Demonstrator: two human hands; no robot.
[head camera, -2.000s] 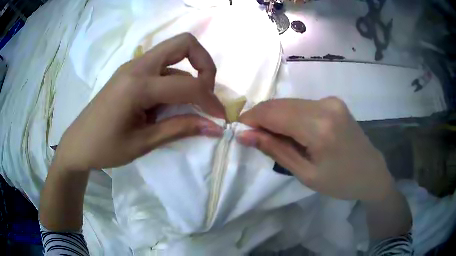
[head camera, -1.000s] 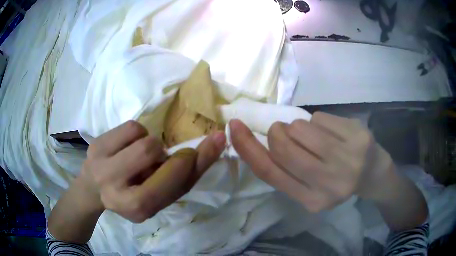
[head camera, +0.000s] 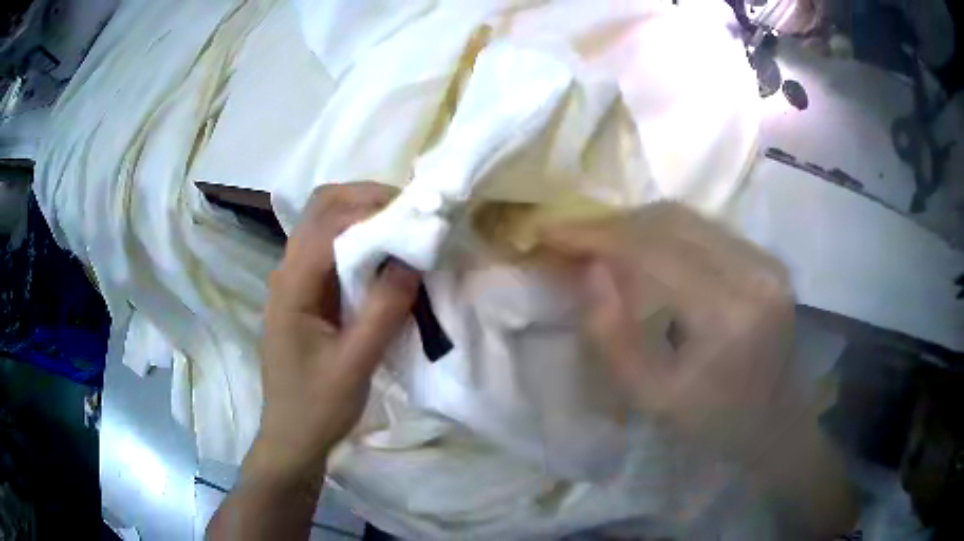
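Observation:
A white garment piece (head camera: 507, 95) lies bunched over the table in front of me, with cream inner folds. My left hand (head camera: 338, 285) grips a folded white part of it, thumb on top. A small black label (head camera: 431, 325) hangs from the cloth just right of my left thumb. My right hand (head camera: 687, 306) is motion-blurred at the right of the cloth. Its fingertips are at a cream fold beside the left hand's grip; the blur hides whether they pinch it.
Long heaped cream cloth folds (head camera: 137, 159) run down the left. Black shears (head camera: 920, 148) lie at upper right. A small dark round disc (head camera: 795, 95) sits near shiny machine parts (head camera: 763, 53). The table's dark edge (head camera: 877, 325) is at right.
The view has turned, so the machine parts sit further right. My hands have moved apart from their joint pinch. The left now holds a folded white part, and the black label has come into view.

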